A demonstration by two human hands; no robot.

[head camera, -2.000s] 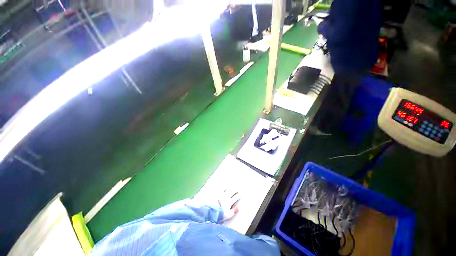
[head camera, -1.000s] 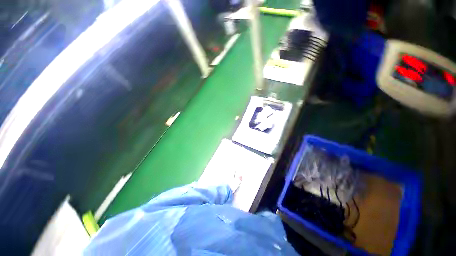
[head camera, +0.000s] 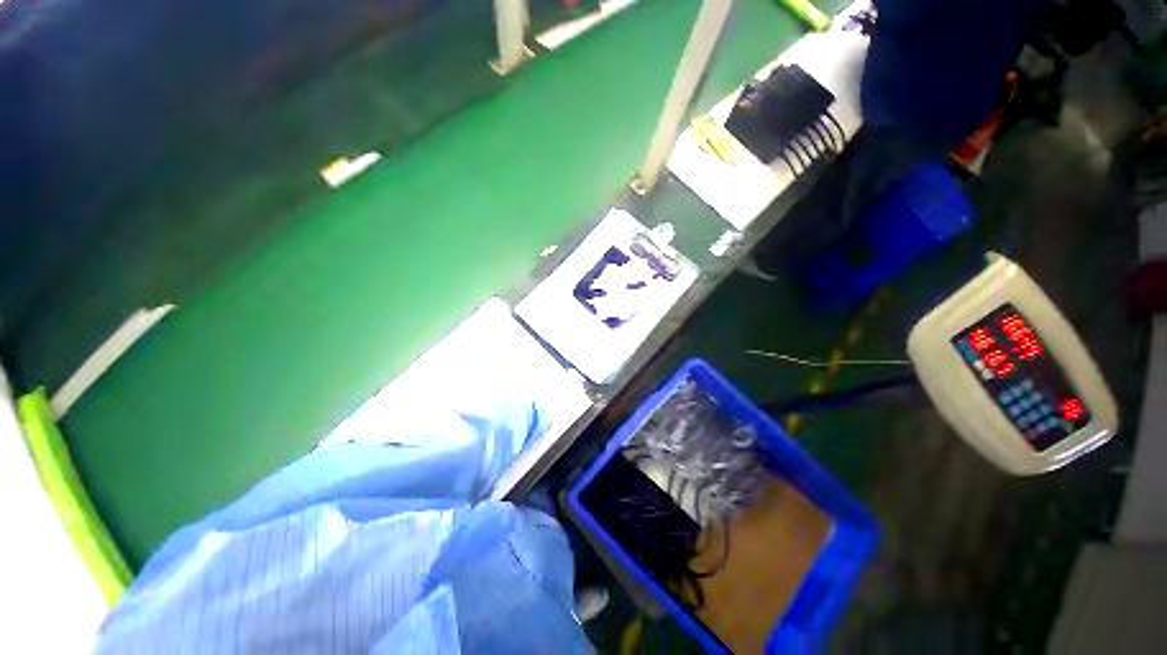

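Observation:
A white sheet or flat stack (head camera: 448,378) lies on the side bench, overexposed. A light-blue sleeve reaches over its near end, but I cannot make out my left hand at the cuff. My right hand is not discernible; a small pale shape beside the lower sleeve is too unclear to name. A white sheet with a dark pattern or small dark parts (head camera: 608,288) lies just beyond, under a metal clip. The blue crate (head camera: 838,563) stands right of the bench, holding dark cables and clear bags over a brown sheet.
The green belt (head camera: 346,288) runs along the left, with a lime-green strip (head camera: 64,493) near its end. Black units (head camera: 778,113) with cords sit farther up the bench beside an upright post (head camera: 685,96). A scale console (head camera: 1011,365) stands right. A dark-clothed person (head camera: 941,77) is at the back.
The view has turned and dipped, so the belt slants more and the crate sits farther left. The pale hand earlier seen on the white sheet no longer shows; the sleeve covers its near end.

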